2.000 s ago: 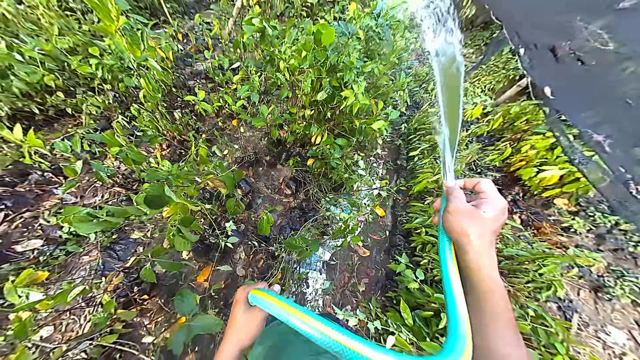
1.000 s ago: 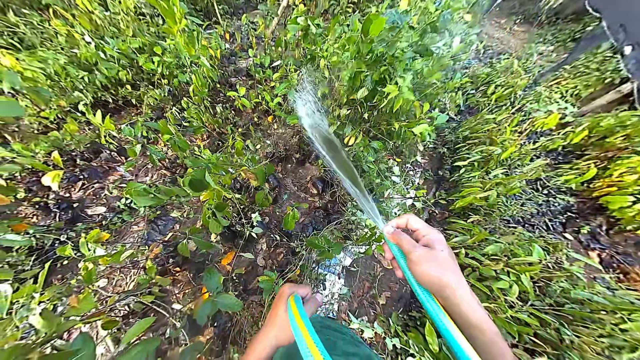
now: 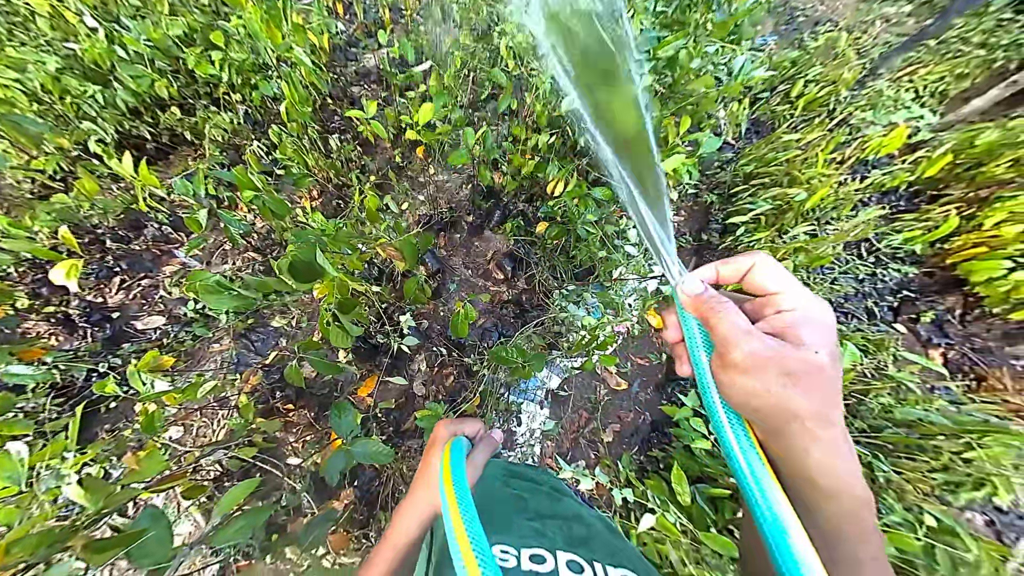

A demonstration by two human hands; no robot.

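Note:
A turquoise garden hose [image 3: 740,448] with a yellow stripe rises from the bottom right, and my right hand [image 3: 764,340] grips its end, the thumb pressed at the mouth. From there a fan of water [image 3: 612,120] sprays up and slightly left over the plants. My left hand [image 3: 464,452], at the lower middle, is closed around another stretch of the same hose, which bends down out of view. Where the two stretches join is hidden below the frame.
Leafy seedlings [image 3: 336,296] stand in dark bags on littered ground at the left and middle. Dense narrow-leaved plants [image 3: 800,216] fill the right side. A pale strip of ground [image 3: 532,408] lies ahead of the green adidas garment [image 3: 544,512]. A branch [image 3: 988,100] shows at upper right.
The spray, first pointing nearly straight up, swung to the left a second ago and now points less far left. Both hands have kept hold of the hose. The view has shifted, and the dark sheet has left it.

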